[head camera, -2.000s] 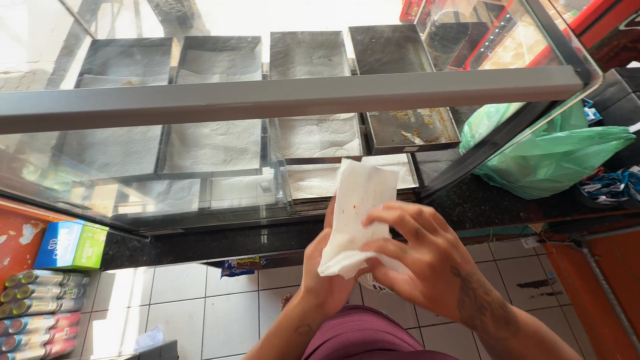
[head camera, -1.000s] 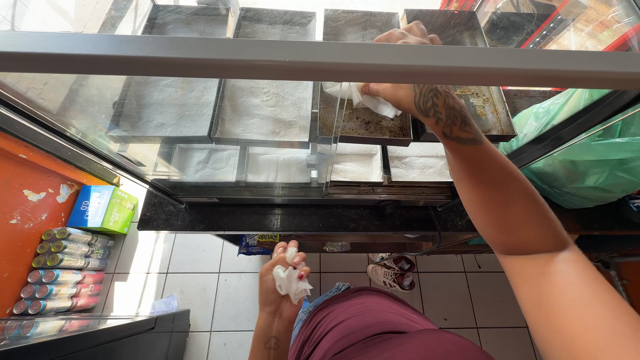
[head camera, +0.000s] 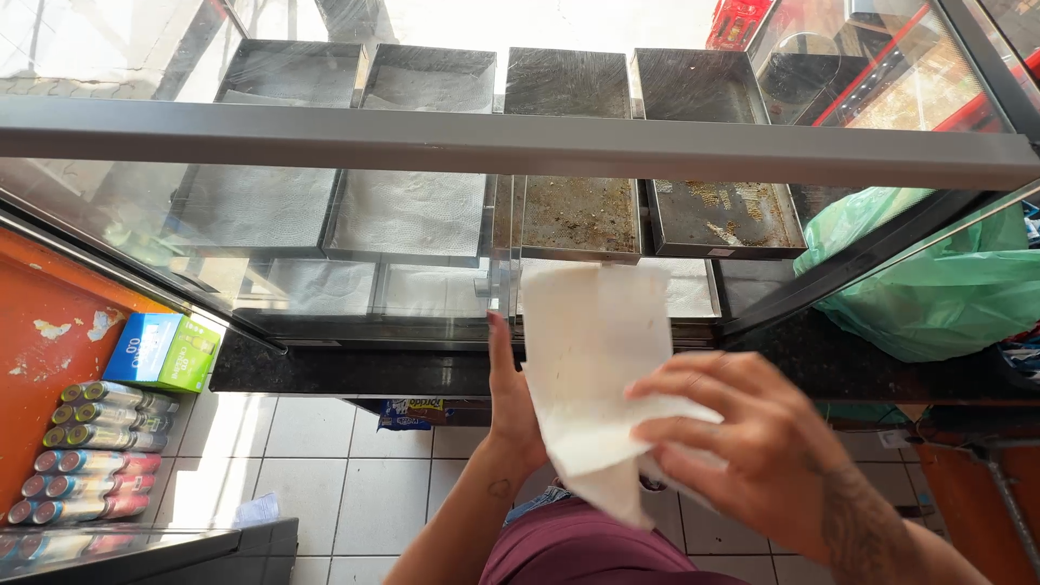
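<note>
A stained, folded white paper sheet (head camera: 601, 366) is held up in front of the glass display case. My right hand (head camera: 731, 439) grips its lower right part, the fingers blurred by movement. My left hand (head camera: 513, 406) is upright at the sheet's left edge, thumb extended; its fingers are partly behind the sheet, so its hold is unclear. Behind the glass, a metal tray (head camera: 581, 215) shows bare with brown crumbs, and another metal tray (head camera: 723, 215) to its right has crumbs and residue. Two trays on the left are lined with white paper (head camera: 410, 213).
A grey frame bar (head camera: 504, 145) crosses the case above my hands. A black stone counter edge (head camera: 357, 370) runs below it. At right lies a green plastic bag (head camera: 934, 276); at left are stacked cans (head camera: 97, 455) and a blue-green box (head camera: 162, 349).
My right hand has come back out of the case. The crumpled paper seen in my left hand one second ago is no longer visible, and both hands are now at the paper sheet.
</note>
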